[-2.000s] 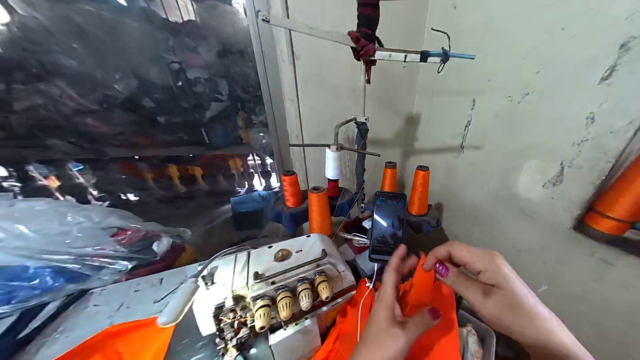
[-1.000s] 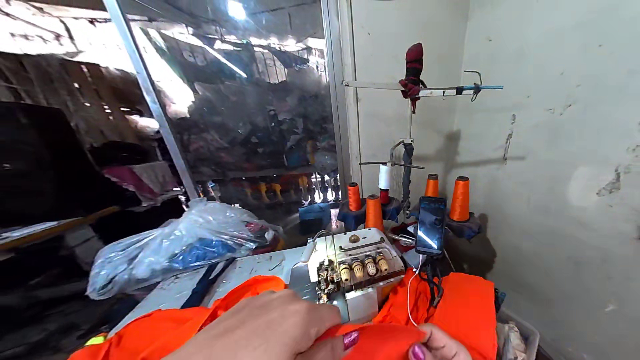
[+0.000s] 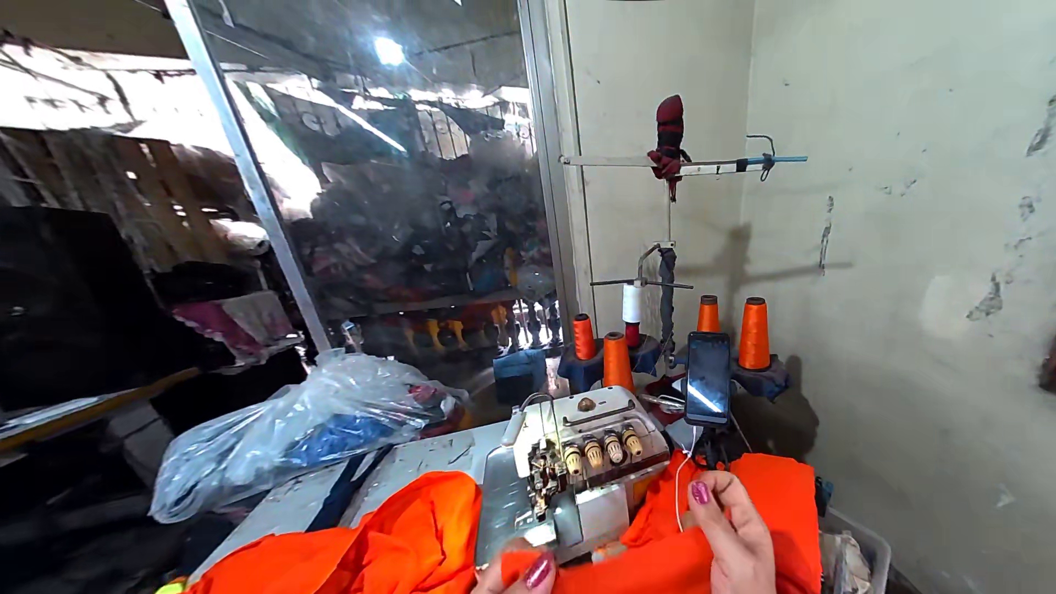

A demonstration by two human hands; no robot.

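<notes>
Bright orange fabric (image 3: 643,569) stretches between my hands in front of a white overlock sewing machine (image 3: 602,421). My left hand (image 3: 520,571), low in the view and partly cut off, pinches one end of the fabric. Farther right, my right hand (image 3: 730,528) holds the fabric with thumb and fingers near its upper edge. More orange cloth (image 3: 412,536) is heaped on the table left of the machine, and another orange piece (image 3: 775,511) hangs at the right. Tension dials line the machine's front.
Orange thread cones (image 3: 615,361) and a white spool (image 3: 632,304) stand behind the machine. A smartphone (image 3: 708,379) is mounted upright, with a white cable below. A clear plastic bag (image 3: 313,429) lies on the table's left. A plastic bin (image 3: 866,544) stands at lower right, by the wall.
The view has swung left since two seconds ago. My hands were close together below the phone then; now they are apart, my left hand in front of the machine. The fabric is drawn out between them.
</notes>
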